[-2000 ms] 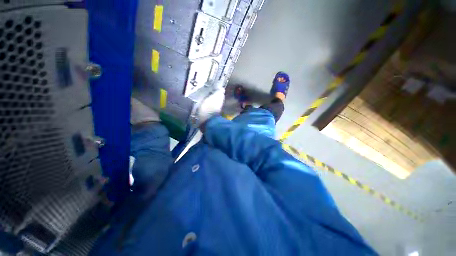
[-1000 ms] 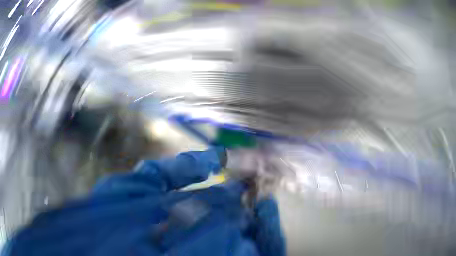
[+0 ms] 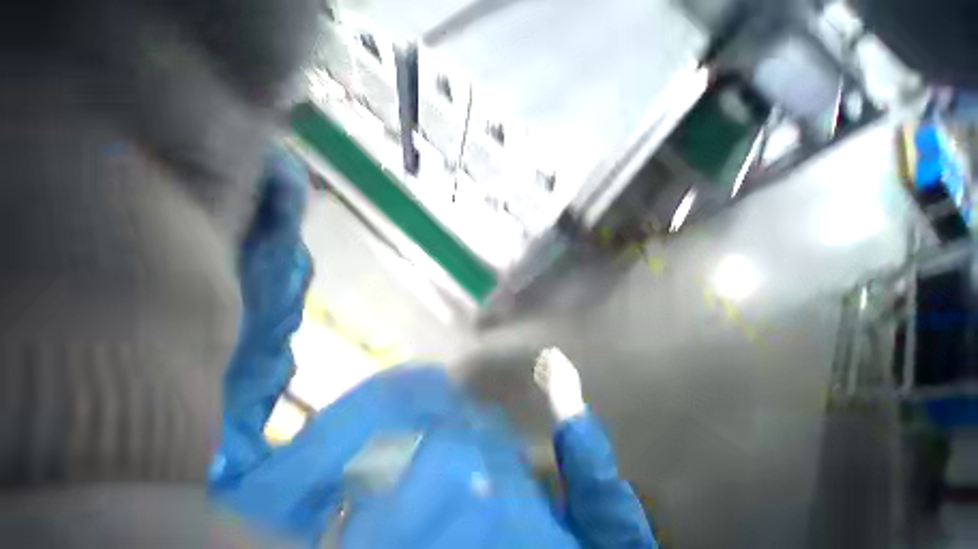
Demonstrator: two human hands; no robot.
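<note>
Pale metal equipment units (image 3: 467, 113) stand in a row on a deck edged with a green mat (image 3: 397, 209), at the upper middle. The picture is blurred. My left sleeve reaches up to the left end of the green strip; my left hand is too blurred to make out, and its grip cannot be told. My right hand (image 3: 558, 377), in a white glove, hangs over the grey floor below and right of the deck. Its fingers look curled, with nothing visible in them.
Grey floor (image 3: 697, 365) with faint yellow marking lies on the right. Metal frames (image 3: 906, 311) and a blue object (image 3: 938, 161) stand at the right edge. Another green surface (image 3: 716, 134) shows at the upper right. A large blurred grey shape fills the left side.
The view has swung from the blue rack and yellow-labelled units to the pale units and green-edged deck. My hands, close together before, are now wide apart; my right hand touches nothing visible.
</note>
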